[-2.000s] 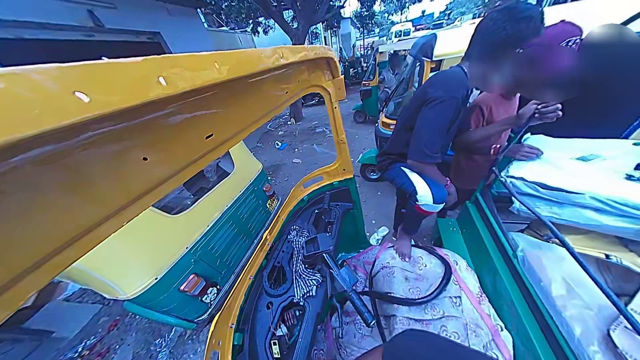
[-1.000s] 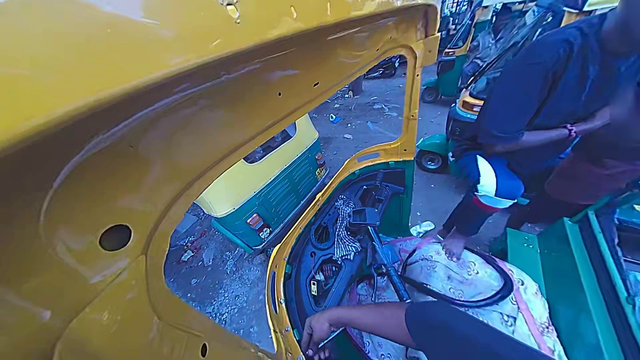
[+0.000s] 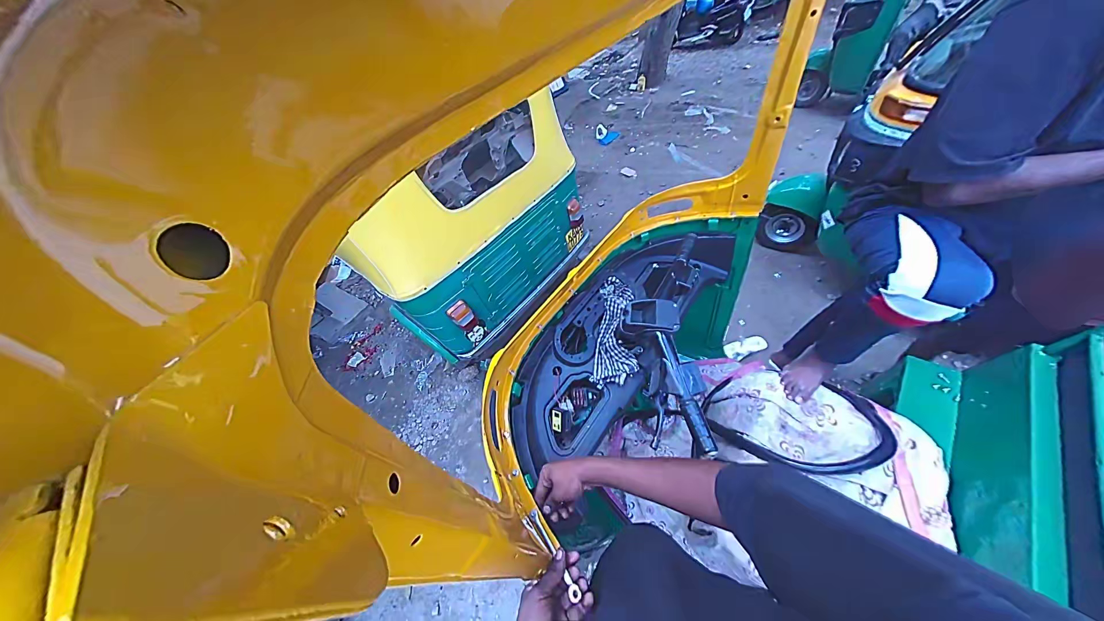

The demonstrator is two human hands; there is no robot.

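At the lower middle, my left hand (image 3: pixel 556 591) is closed around a metal spanner (image 3: pixel 573 592), whose ring end shows between the fingers. The spanner's shaft lies along the yellow frame (image 3: pixel 511 448) of an auto rickshaw, where the pillar meets the front panel. Just above, my right hand (image 3: pixel 561 490) reaches in from the right with bent fingers against the inner edge of that frame; whether they hold anything is hidden. Beyond the hands are the black dashboard (image 3: pixel 535 379), a checked cloth (image 3: pixel 614 336) and the handlebar (image 3: pixel 687 405).
A patterned cloth sheet (image 3: pixel 828 423) with a black rubber strip (image 3: pixel 802 461) covers the floor area at right. Another person (image 3: pixel 975 172) has a bare foot on it. Green metal panels (image 3: pixel 992 466) stand right. A green and yellow rickshaw (image 3: pixel 483 250) stands outside.
My right hand, seen a second ago at the frame's edge, is still there. My left hand with the spanner has come into view below it. The view has swung left and down since the first frame.
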